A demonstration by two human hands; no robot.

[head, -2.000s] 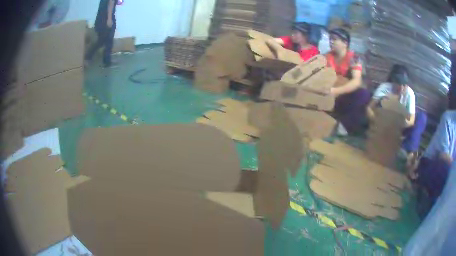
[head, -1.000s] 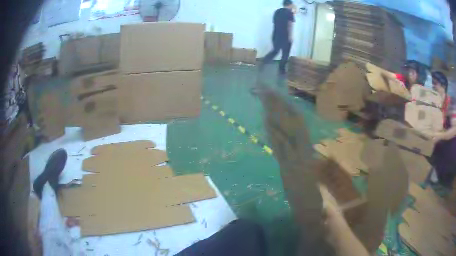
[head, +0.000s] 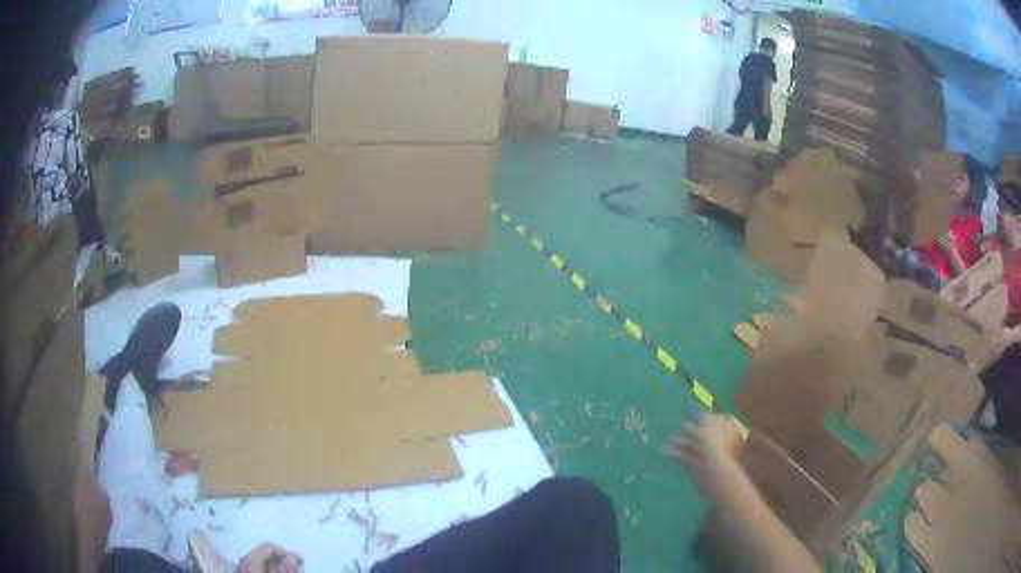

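Observation:
A part-folded box [head: 801, 470] stands at the right, with a tall brown lid panel [head: 823, 325] rising from it. My left hand [head: 711, 442] is blurred at the box's left side, over the green floor, with fingers apart and nothing seen in it. Its forearm comes up from the bottom edge in front of the box. My right hand is not visible. Flat box blanks [head: 314, 392] lie on the white sheet [head: 448, 509] at the left.
My dark-clothed knee [head: 549, 526] is at bottom centre. A neighbour's light-clothed leg [head: 134, 470] and a hand [head: 269, 557] are at lower left. Large cartons [head: 409, 140] stand behind. Yellow-black tape [head: 633, 328] crosses the floor. Workers sit at right; a person [head: 756, 90] stands farther back.
The view has swung left, then settled with the blanks nearer the middle. The part-folded box now shows at the right instead of the centre. My left hand has come clear of the box's left side.

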